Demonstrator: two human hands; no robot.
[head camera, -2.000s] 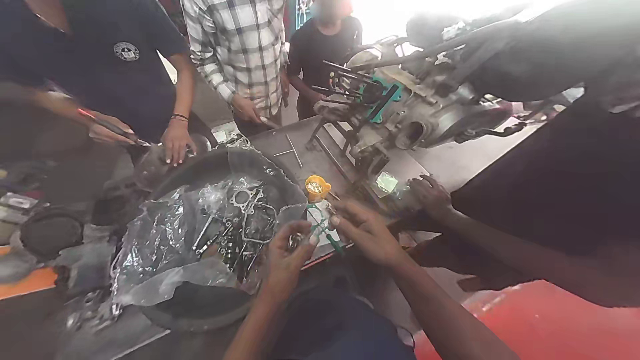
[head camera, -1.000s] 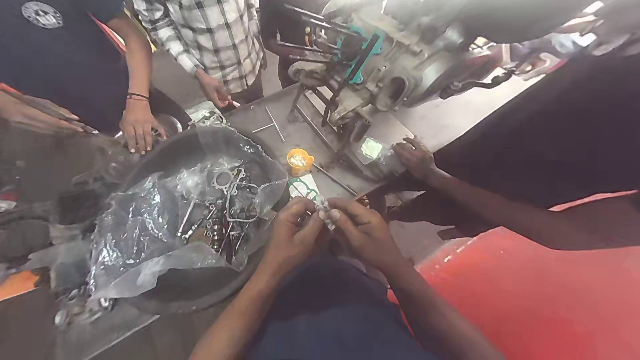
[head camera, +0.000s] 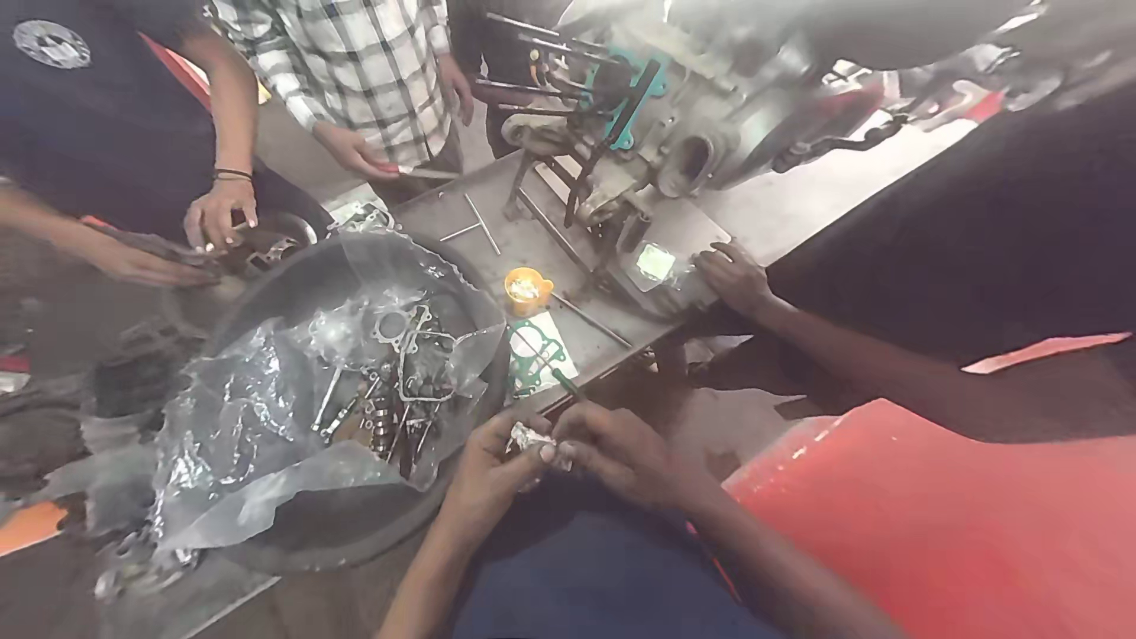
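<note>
My left hand (head camera: 501, 457) and my right hand (head camera: 617, 448) meet at the lower middle, pinching a small crumpled clear plastic packet (head camera: 531, 437) between their fingertips. What the packet holds is too blurred to tell. Just beyond my hands a green engine gasket (head camera: 535, 355) lies on white backing at the table's edge. An orange cup (head camera: 526, 288) with small shiny contents stands behind it. To the left, a large black basin (head camera: 337, 555) holds a clear plastic sheet (head camera: 222, 435) and metal engine parts, among them a thin gasket (head camera: 426, 355).
A motorcycle engine (head camera: 674, 133) with a teal gasket (head camera: 657, 84) rests on a stand at the table's back. Near it lie a T-handle wrench (head camera: 479, 226) and a metal rod (head camera: 590, 319). Another person's hand (head camera: 732, 275) touches the table at right; other people work at upper left.
My hands have come together since the oldest frame, where they were apart near the gasket. The small packet now shows between my fingertips.
</note>
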